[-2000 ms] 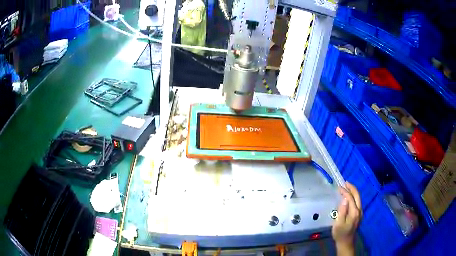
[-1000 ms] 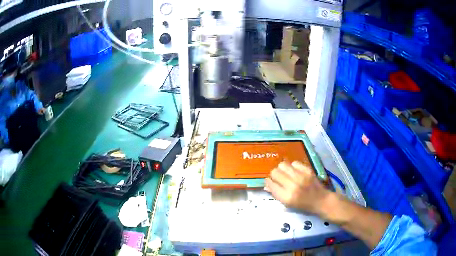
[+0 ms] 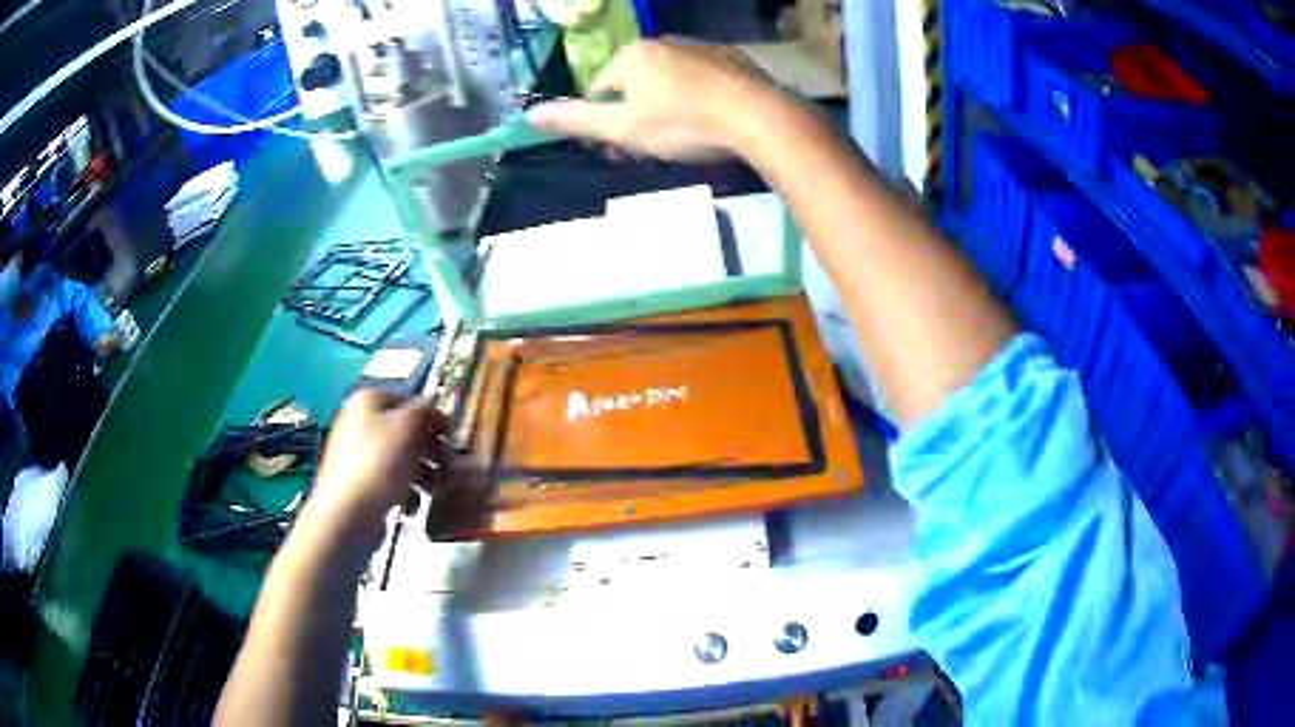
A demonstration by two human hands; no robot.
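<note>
The orange fixture plate [image 3: 646,501] with white handwriting lies on the machine bed. A thin black frame outline [image 3: 646,473] runs around the writing, with doubled, blurred lines at its left side. The pale green cover [image 3: 639,303] stands raised at the plate's far edge. My right hand [image 3: 660,100] is at the cover's top edge, its fingers over the edge. My left hand [image 3: 381,452] is at the plate's left edge, blurred. Its fingertips are dark and unclear, so I cannot tell whether they grip the frame.
The silver dispensing head [image 3: 452,185] is behind the cover at left. Loose black frames [image 3: 355,291] lie on the green bench [image 3: 171,334]; a dark frame stack [image 3: 149,646] is at lower left. Buttons [image 3: 790,636] line the machine's front. Blue bins [image 3: 1136,334] stand at right. A person's blue sleeve shows far left.
The green cover has swung up from the orange plate. My right hand has moved from the plate's front edge to the cover's top. My left hand has come into view. The dispensing head appears further left.
</note>
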